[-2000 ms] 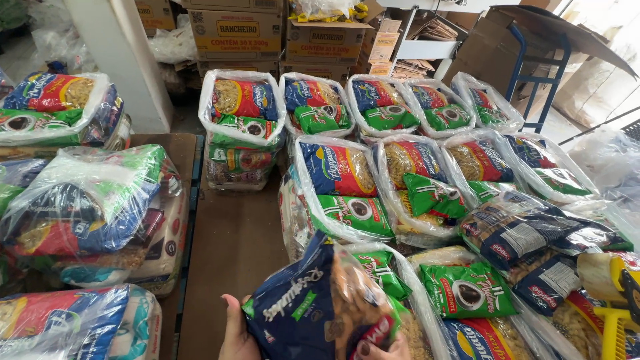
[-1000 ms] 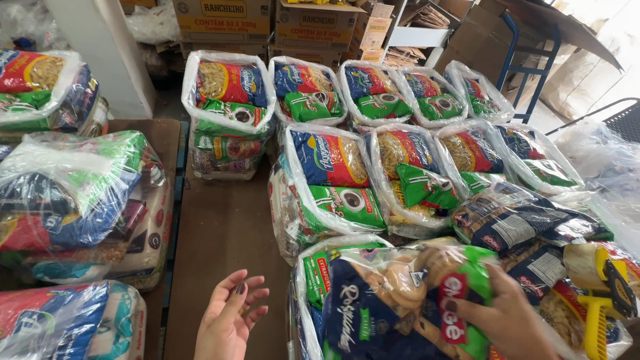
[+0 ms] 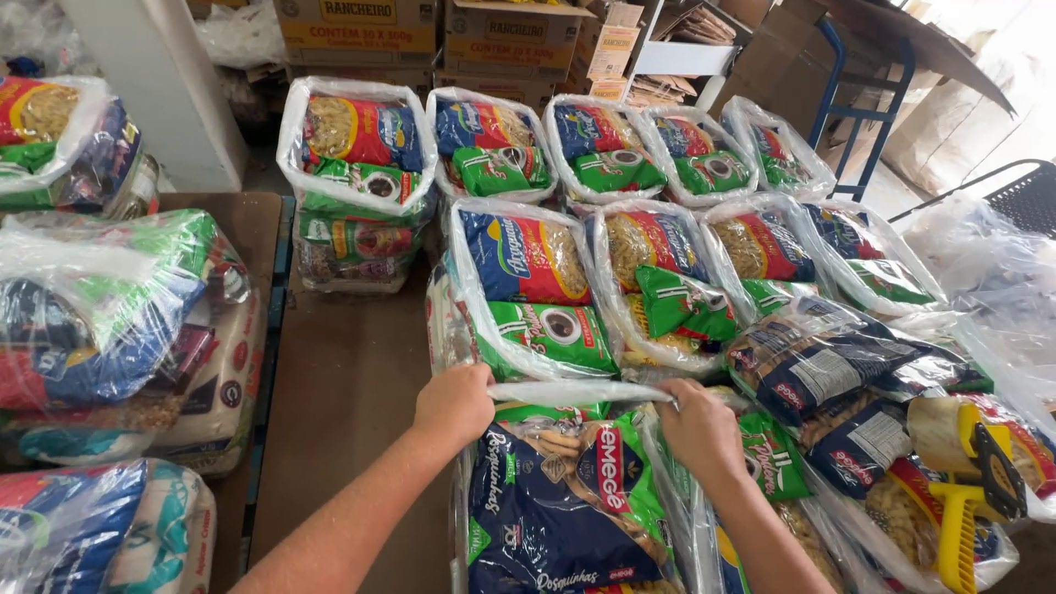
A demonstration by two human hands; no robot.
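Both hands grip the far rim of a clear plastic bag (image 3: 577,391) at bottom centre. My left hand (image 3: 454,406) is closed on the rim's left end, my right hand (image 3: 700,421) on its right end, and the plastic is pulled taut between them. Inside that bag a navy and green packet of biscuits (image 3: 561,503) lies flat on top, with a green coffee packet (image 3: 528,411) partly showing beyond it. Just past my hands stands another open bag with a pasta packet (image 3: 524,256) and a coffee packet (image 3: 553,338).
Rows of filled open bags (image 3: 359,186) stand ahead. Loose biscuit packets (image 3: 817,355) and a yellow-handled tape dispenser (image 3: 961,511) lie at right. Tied bags (image 3: 107,330) sit on the left pallet. Cardboard boxes (image 3: 511,41) and a blue hand truck (image 3: 862,111) are behind.
The biscuit packet, held in my right hand a second ago, now lies in the near bag, released. Both hands have moved to that bag's rim and closed on it.
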